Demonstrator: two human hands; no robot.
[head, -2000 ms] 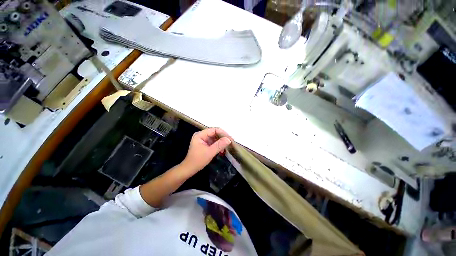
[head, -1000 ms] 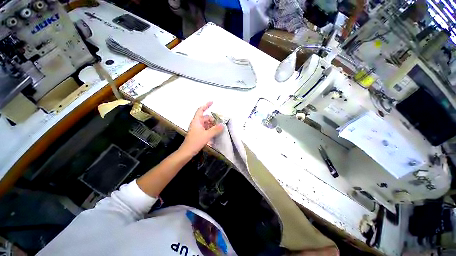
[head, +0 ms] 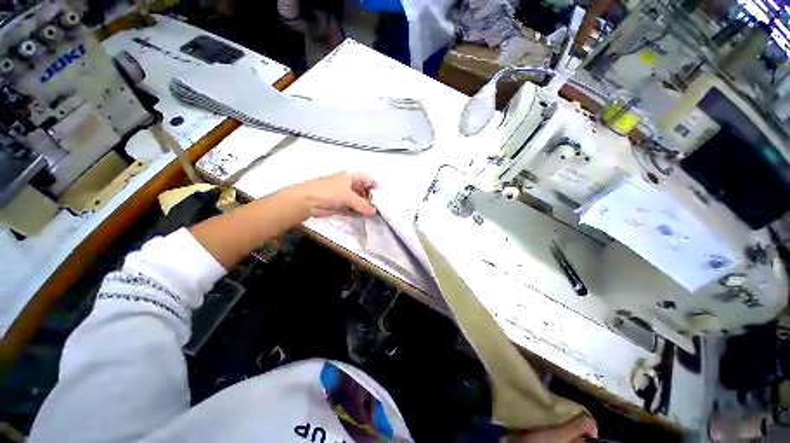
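A long curved waistband piece [head: 472, 316], khaki with a pale grey-white side, runs from the table top over the front edge to the bottom of the picture. My left hand [head: 342, 195] pinches its pale upper end on the table, left of the needle area. My right hand [head: 563, 430] holds the khaki lower end and is cut off by the bottom edge. The presser foot and needle [head: 463, 202] of the off-white lockstitch machine [head: 554, 164] are to the right of my left hand, not touching the piece.
A stack of pale curved panels [head: 346, 125] lies at the back of the table. A dark slim tool [head: 569, 268] and paper sheets [head: 658, 227] lie right of the needle. A JUKI machine [head: 65, 95] stands left. A tan strip [head: 178, 151] hangs at the left table edge.
My left hand has moved from the front table edge up onto the table with the piece's end, and the pale side now shows there. More of my right hand shows at the bottom.
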